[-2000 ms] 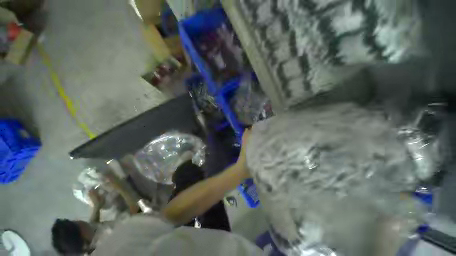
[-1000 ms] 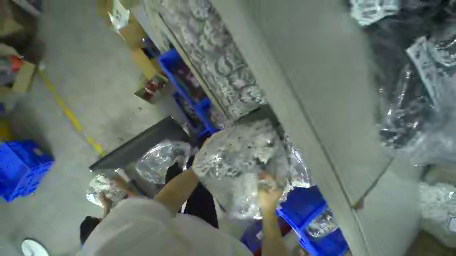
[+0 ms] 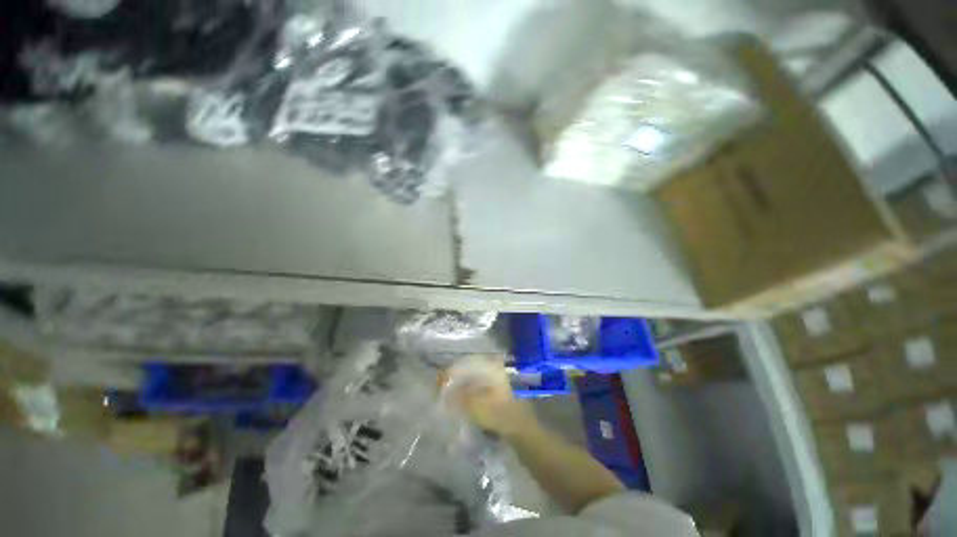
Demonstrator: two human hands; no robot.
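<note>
A large clear plastic bag with white and black pieces inside is in front of me at the bottom centre, below the shelf edge. My right hand reaches in from the lower right and is closed on the bag's upper right part. The hand is blurred. My left hand does not show; the bag fills the area where its arm was earlier.
A grey-white shelf board crosses above the bag, bearing bags of dark parts, an open carton and a shiny clear bag. Blue bins sit below. Labelled cartons are stacked at right.
The view has turned towards the shelf, and the other person and the yellow line have left it. The bag is now close below the shelf edge, and my left arm no longer shows.
</note>
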